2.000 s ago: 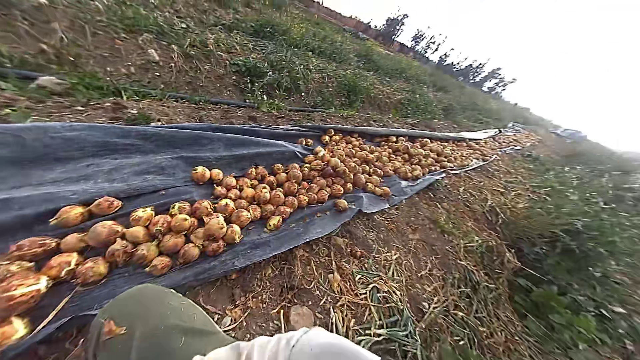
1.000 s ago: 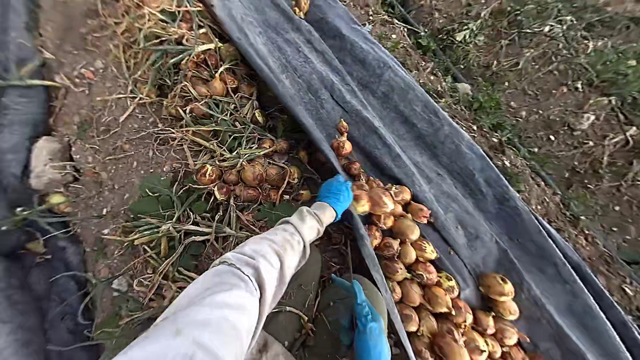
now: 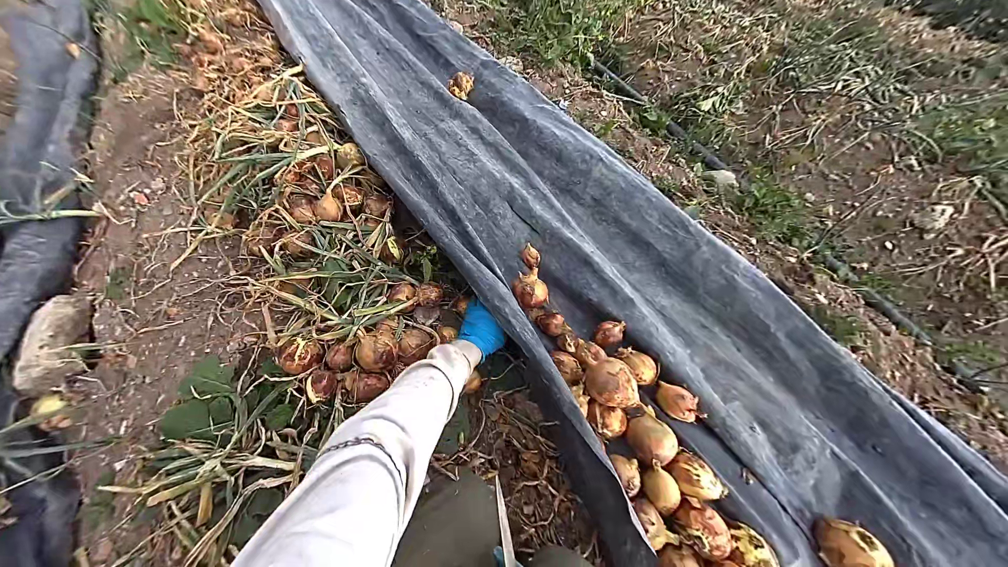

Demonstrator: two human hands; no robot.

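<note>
My left hand (image 3: 482, 329), in a blue glove, reaches to the near edge of the dark fabric sheet (image 3: 630, 260). Its fingers are hidden, so I cannot tell whether they hold anything. Onions with leafy tops (image 3: 376, 350) lie on the soil just left of it. Right of the hand, loose onions (image 3: 613, 383) rest on the sheet, beyond its raised fold. Only a sliver of blue glove from my right hand (image 3: 498, 554) shows at the bottom edge, beside a narrow pointed blade (image 3: 504, 524); its grip is hidden.
More onions and dry leaves (image 3: 327, 205) stretch up the row. A large stone (image 3: 53, 342) lies by another dark sheet (image 3: 39, 260) at the left. A black hose (image 3: 701, 150) runs over the weedy soil at the right. My knee (image 3: 449, 520) is at the bottom.
The view has swung down from along the row. One second ago my left hand was at the onions on the sheet; now it is at the fabric's near edge. My right hand has mostly left view.
</note>
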